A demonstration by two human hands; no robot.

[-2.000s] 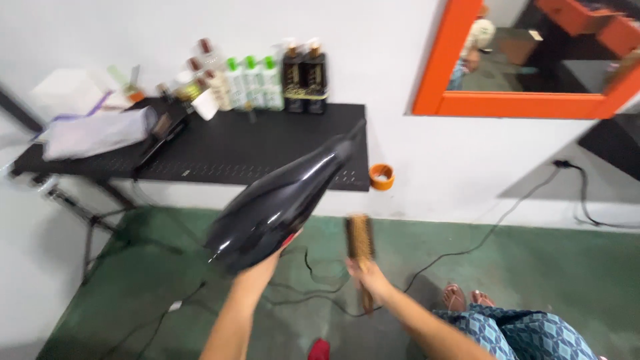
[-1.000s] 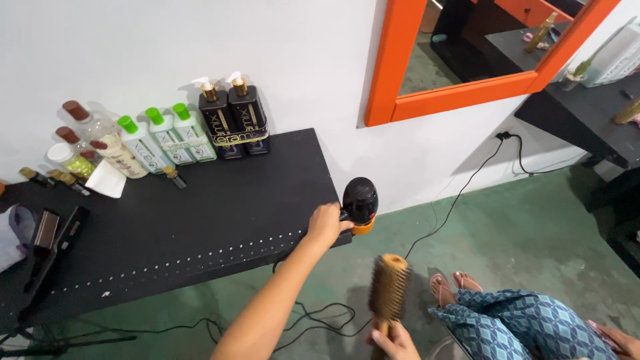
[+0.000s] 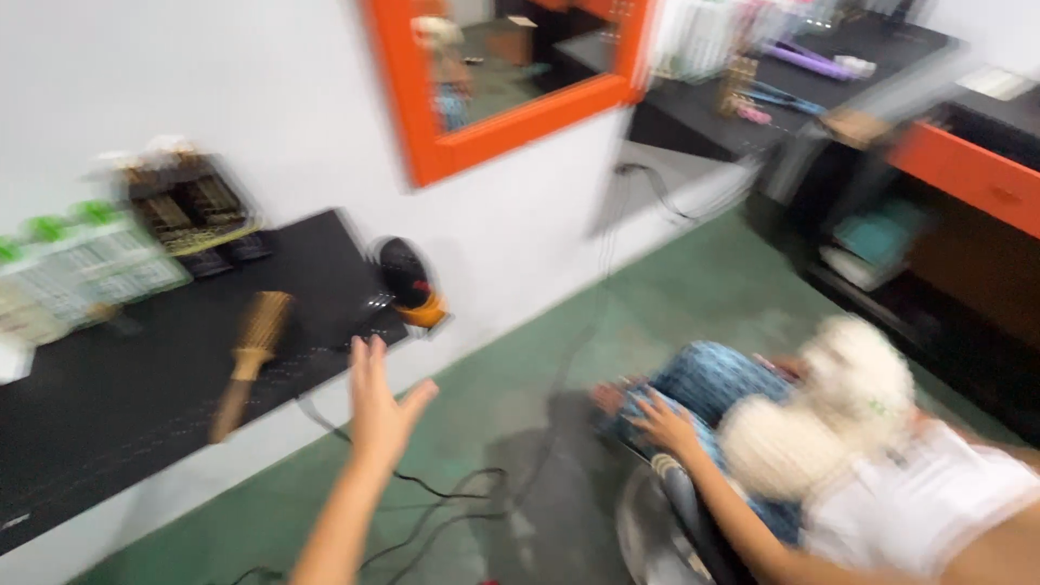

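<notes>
My left hand (image 3: 380,402) is raised with its fingers spread and holds nothing, near the front edge of the black table (image 3: 325,268). My right hand is out of view. A wooden hairbrush (image 3: 253,353) lies on the table to the left of my left hand, its handle towards the front edge. At the table's right end, a black hair dryer (image 3: 404,268) sits in an orange ring holder (image 3: 424,311). Black pump bottles (image 3: 191,203) and white bottles with green caps (image 3: 97,256) stand at the back. The view is blurred.
A seated person (image 3: 918,504) is at the right, one hand (image 3: 670,426) on patterned trousers, with a cream fluffy thing (image 3: 853,382) on the lap. Black cables (image 3: 439,491) lie on the green floor. An orange-framed mirror (image 3: 528,122) hangs on the wall.
The hairbrush, earlier in my right hand, now lies on the table. My left hand has let go of the hair dryer. My right hand has left the view, which has swung right.
</notes>
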